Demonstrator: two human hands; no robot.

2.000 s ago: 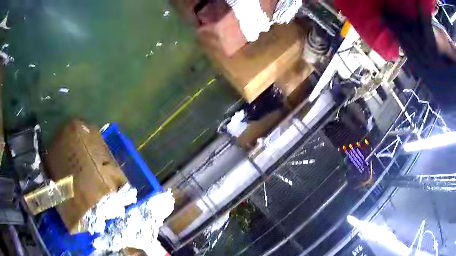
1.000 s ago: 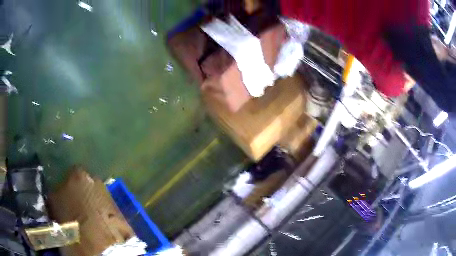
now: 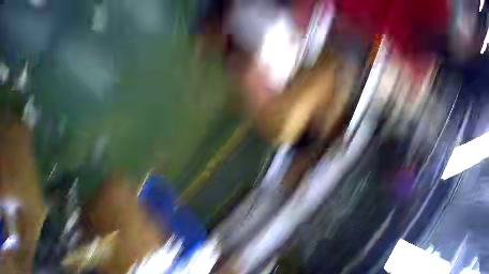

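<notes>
The view is tilted sideways and strongly blurred. Neither of my hands can be made out. A brown carton (image 3: 120, 214) stands at the lower left beside a blue plastic basket (image 3: 174, 214). White cloth (image 3: 161, 259) shows at the bottom edge by the basket, cut off by the frame. Another tan carton (image 3: 300, 104) is at the upper middle, with white cloth (image 3: 280, 51) over or beside it.
A green floor (image 3: 145, 101) with pale scraps and a yellow line (image 3: 214, 160) fills the left. A person in red (image 3: 399, 24) is at the top right. A long pale table edge (image 3: 300, 203) runs diagonally. Bright lights (image 3: 469, 155) are at the right. Brown material (image 3: 21, 187) is at the left edge.
The view has swung and blurred more. The upper carton and white cloth sit higher than one second ago, the lower carton and basket further right. Brown material has entered at the left edge.
</notes>
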